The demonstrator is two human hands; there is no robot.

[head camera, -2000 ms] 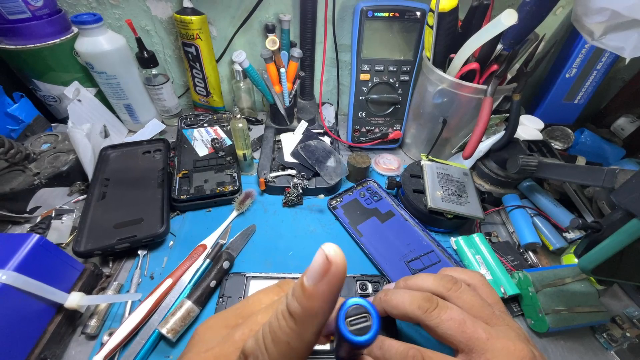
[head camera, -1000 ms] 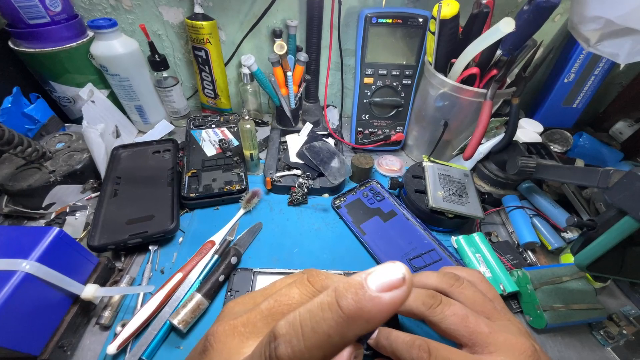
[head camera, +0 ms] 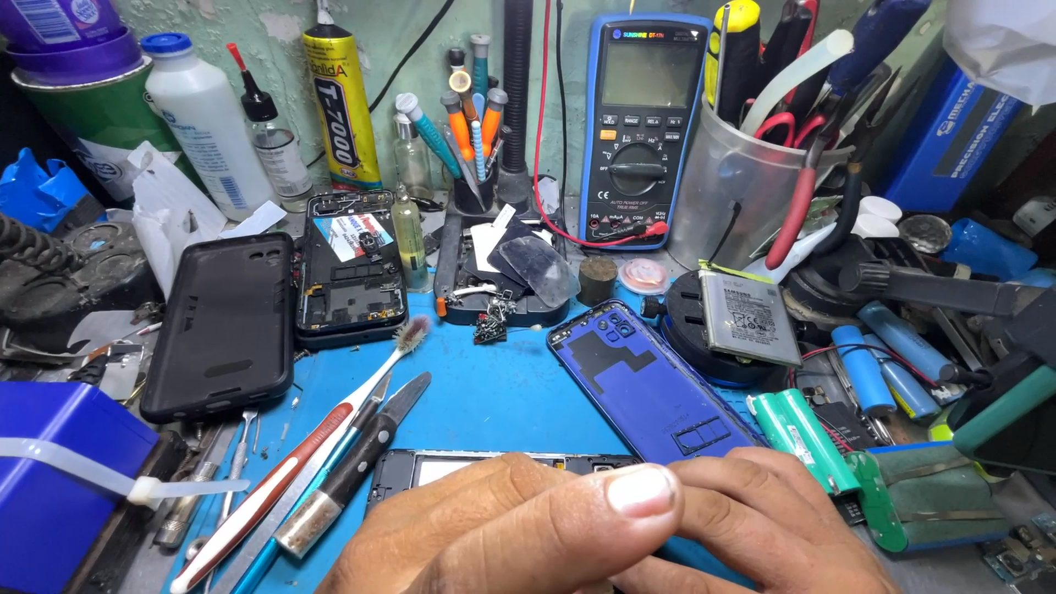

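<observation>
An opened phone's inner frame (head camera: 404, 470) lies on the blue mat at the bottom centre, mostly hidden by my hands. Over it is my left hand (head camera: 511, 528), its thumb stretched to the right; its grip is hidden. My right hand (head camera: 759, 520) is beside it at the lower right, fingers bent toward the phone frame. Whatever it touches is hidden too. Just beyond lies a blue phone back cover (head camera: 652, 388), inner side up. To the left, a toothbrush (head camera: 318, 437) and a knife (head camera: 355, 466) lie slantwise on the mat.
A black phone case (head camera: 223, 322) and another opened phone (head camera: 351, 264) stand at the left. Behind are a multimeter (head camera: 639, 132), a yellow glue tube (head camera: 340, 107) and a cup of pliers (head camera: 726, 181). On the right are a phone battery (head camera: 747, 313) and green cylindrical cells (head camera: 804, 437).
The blue cylindrical tool's round end, seen between my hands two seconds ago, is out of sight. My left thumb has gone from pointing up to lying toward the right.
</observation>
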